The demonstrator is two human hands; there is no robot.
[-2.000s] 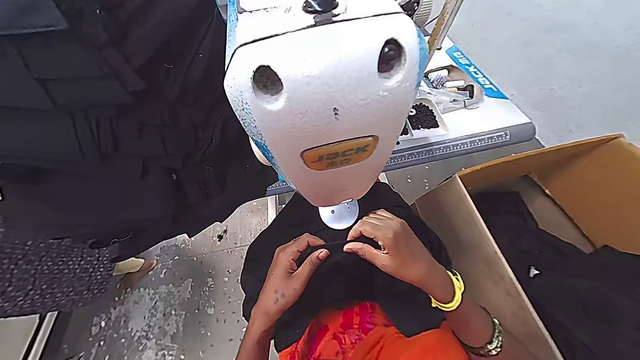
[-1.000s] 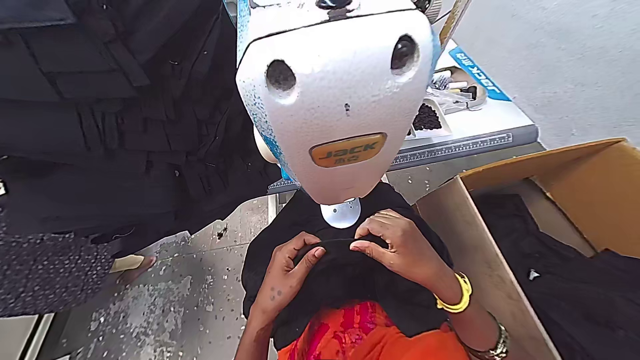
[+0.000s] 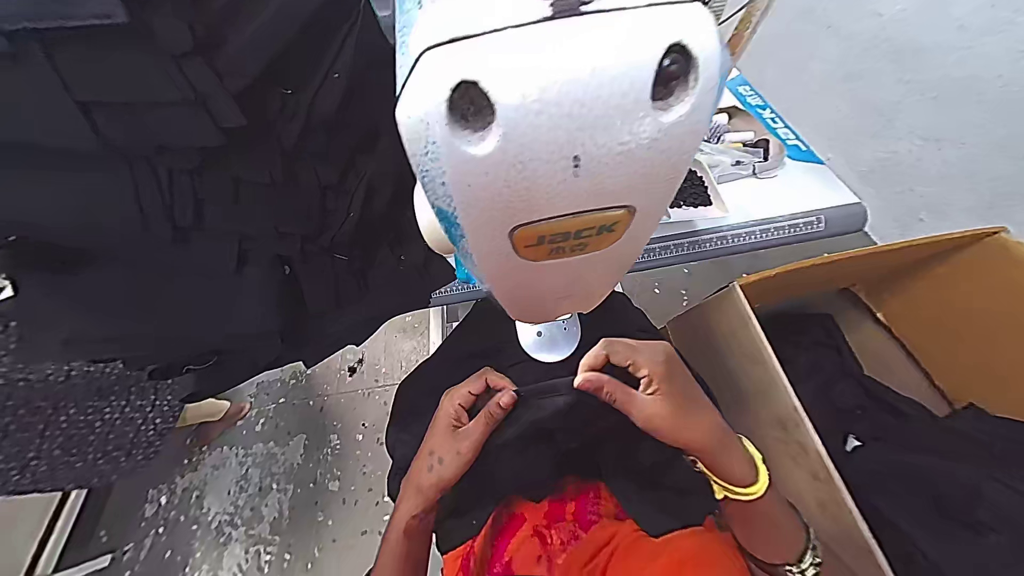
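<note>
A black cloth garment [image 3: 544, 448] lies over my lap, its upper part reaching under the white Jack sewing machine head [image 3: 560, 160]. My left hand [image 3: 464, 432] pinches a folded edge of the cloth between thumb and forefinger. To the right, my right hand [image 3: 648, 392] pinches the same edge with thumb and fingers, and a short stretch of the edge runs between the two hands. Just above that stretch hangs a round, pale guard plate [image 3: 549, 339] at the bottom of the machine head. The needle area behind it is hidden.
At right stands a cardboard box [image 3: 788, 400] with black garments inside. Dark garments [image 3: 200, 200] are heaped at left. Behind the machine, the table edge [image 3: 744, 232] bears a ruler strip, and a tray of small black pieces [image 3: 692, 192] sits there. A person's foot [image 3: 220, 420] shows at lower left.
The hands have stayed near the same place below the machine, still pinching the cloth edge. My right hand's fingers have shifted slightly on it.
</note>
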